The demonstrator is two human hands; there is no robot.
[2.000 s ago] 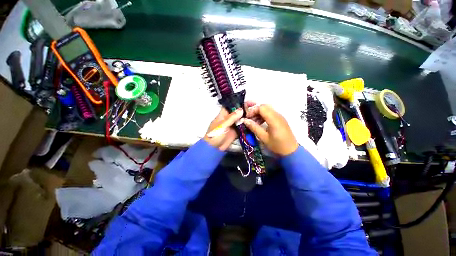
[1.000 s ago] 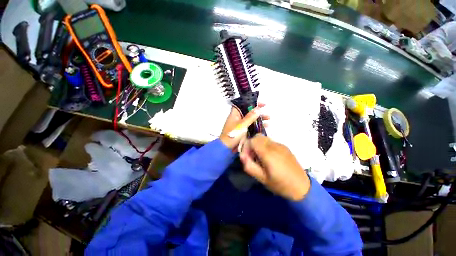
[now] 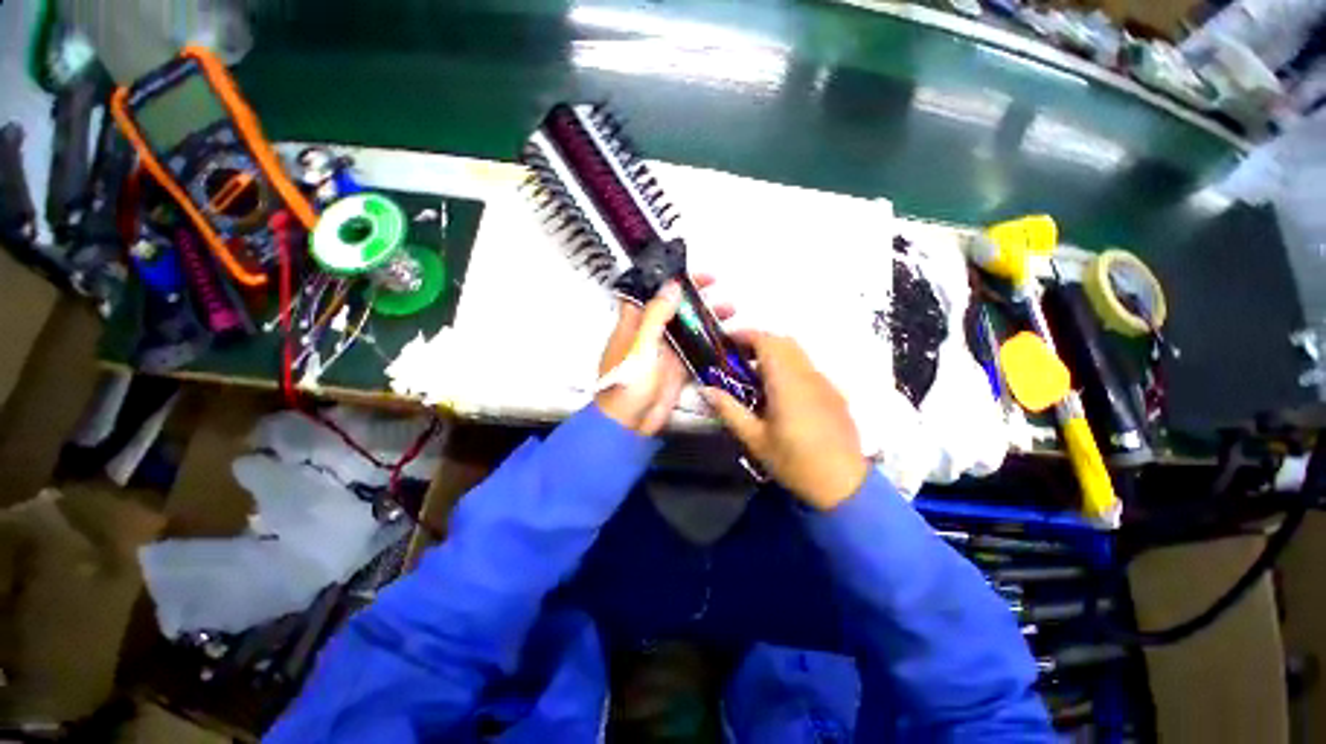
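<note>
A hot-air brush (image 3: 604,182) is held over the white cloth (image 3: 807,262), its bristled barrel with silver and dark-red strips pointing up and left. Its handle is open, with dark parts and wires showing. My left hand (image 3: 647,356) holds the brush around the top of the handle, below the barrel. My right hand (image 3: 797,422) grips the lower part of the open handle, its fingers covering part of the inside. A short pale wire end shows under my right hand.
Left: orange-rimmed multimeter (image 3: 204,153) with red lead, green-rimmed wire spool (image 3: 358,234). Right: heap of small black screws (image 3: 918,323), yellow-handled mallet (image 3: 1083,451), tape roll (image 3: 1126,292). Green belt (image 3: 436,87) behind. Blue crate (image 3: 945,512) at lower right.
The brush has tilted further to the left. My right hand, blurred near my left palm a second ago, is now on the lower handle. The camera view has shifted.
</note>
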